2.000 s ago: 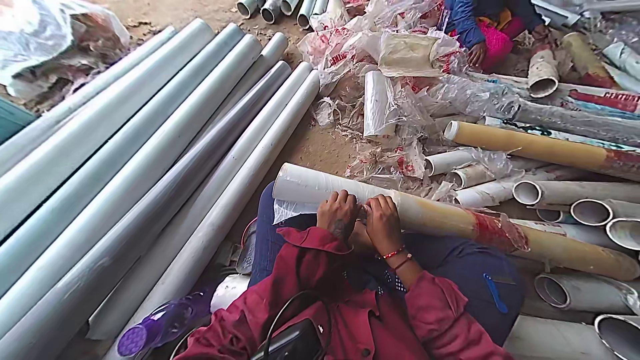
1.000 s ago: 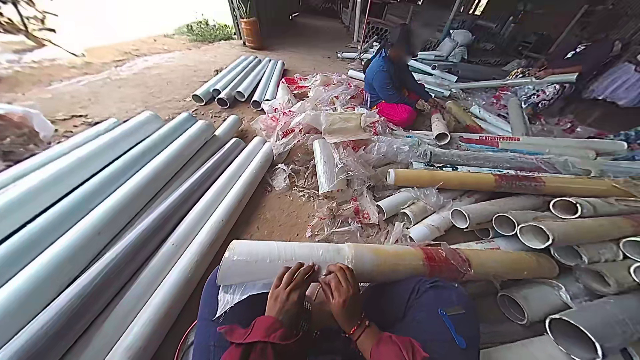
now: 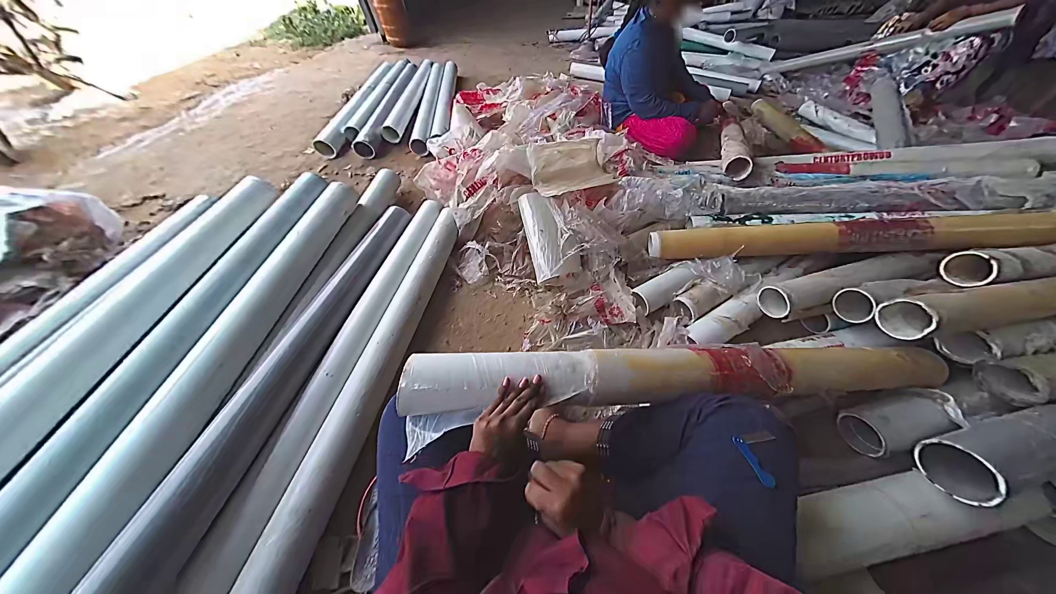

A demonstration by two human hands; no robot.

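A long tube (image 3: 660,373) lies across my lap, its left part white and its right part yellowish under clear film with a red printed band. The fingertips of my left hand (image 3: 505,417) rest on its near side, fingers extended. A loose flap of clear film (image 3: 437,429) hangs below the tube's left end. My right hand (image 3: 561,495) is curled in front of my body, off the tube; whether something small is in it cannot be seen. A small blue-handled tool (image 3: 755,462) lies on my right thigh.
Long pale tubes (image 3: 247,330) lie side by side at the left. More tubes (image 3: 907,318) are piled at the right. Torn plastic film (image 3: 569,231) covers the ground ahead, where a person in blue (image 3: 648,78) sits. Another person's hands (image 3: 949,18) are at the upper right.
My right hand has come off the tube and back toward my body. My left hand still touches the tube. The view has tilted up since the oldest frame.
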